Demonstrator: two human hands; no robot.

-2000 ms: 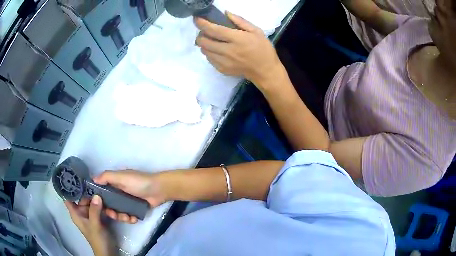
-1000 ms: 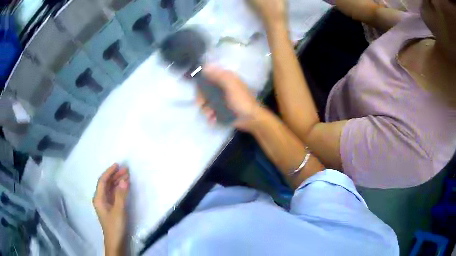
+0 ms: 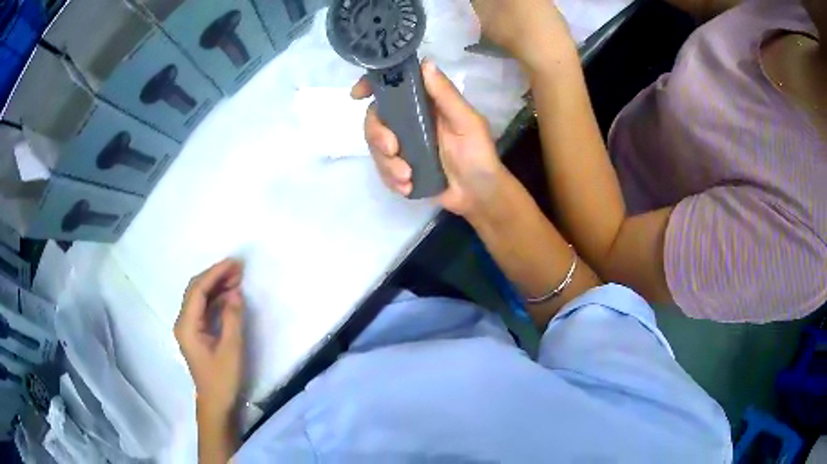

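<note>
A dark grey handheld fan is upright in the picture at top centre, its round grille head towards the top edge and its handle below. My right hand is closed around the handle, fingers on one side and thumb on the other. Part of the palm is hidden behind the handle. My left hand is at the lower left over the white table cover, with fingers loosely curled and apart, holding nothing. It is well away from the fan.
Retail boxes with fan pictures stand in a curved row along the table's far side. White sleeves lie at the lower left. A co-worker's arm reaches over the table at right. Blue stools stand at the lower right.
My right hand has carried the fan from the lower left to top centre, away from my left hand. My left hand has let go of the fan. The co-worker's hand has moved.
</note>
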